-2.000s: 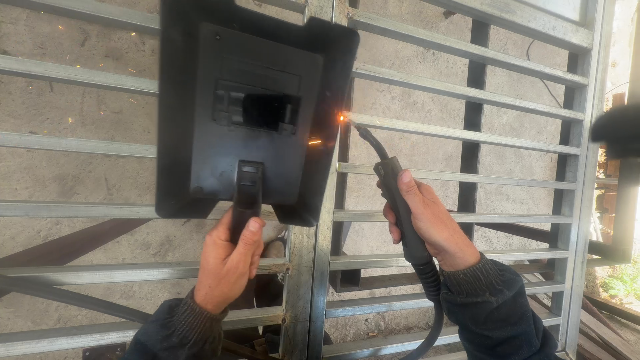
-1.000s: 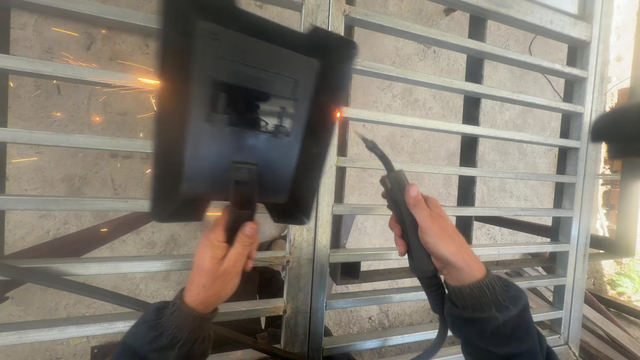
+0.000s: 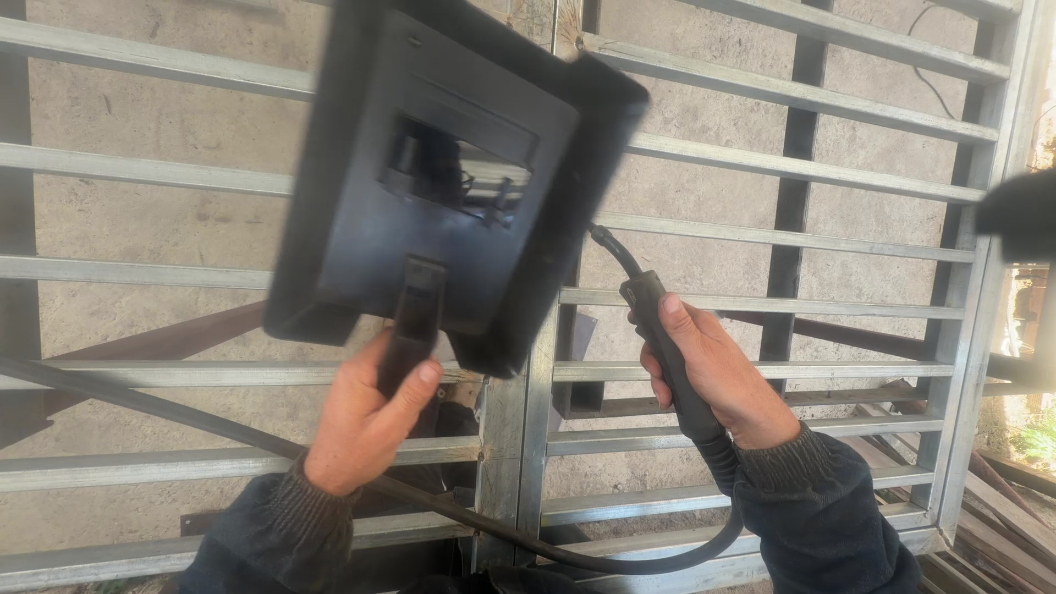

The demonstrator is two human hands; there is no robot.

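Note:
My left hand (image 3: 371, 417) grips the handle of a black hand-held welding shield (image 3: 462, 239), which is tilted and a little blurred, with a dark viewing window in its middle. In my right hand (image 3: 726, 367) is a MIG welding torch (image 3: 670, 355), its curved neck pointing up and left. The torch tip lies at the shield's right edge, partly hidden by it. From the torch handle, a black cable (image 3: 643, 563) loops down and runs left. Beneath both hands lies a galvanized steel frame (image 3: 536, 412) with parallel cross bars.
Under the frame are dark steel beams (image 3: 788, 190) above a concrete floor (image 3: 701, 99). Long boards or strips (image 3: 990, 511) lie at the lower right. A dark blurred object (image 3: 1019, 216) juts in at the right edge. A thin wire (image 3: 916, 58) lies at the upper right.
Sparks and a glowing spot by the shield's right edge no longer show. The shield has tilted and shifted right, covering more of the frame's middle. More of the torch cable shows below.

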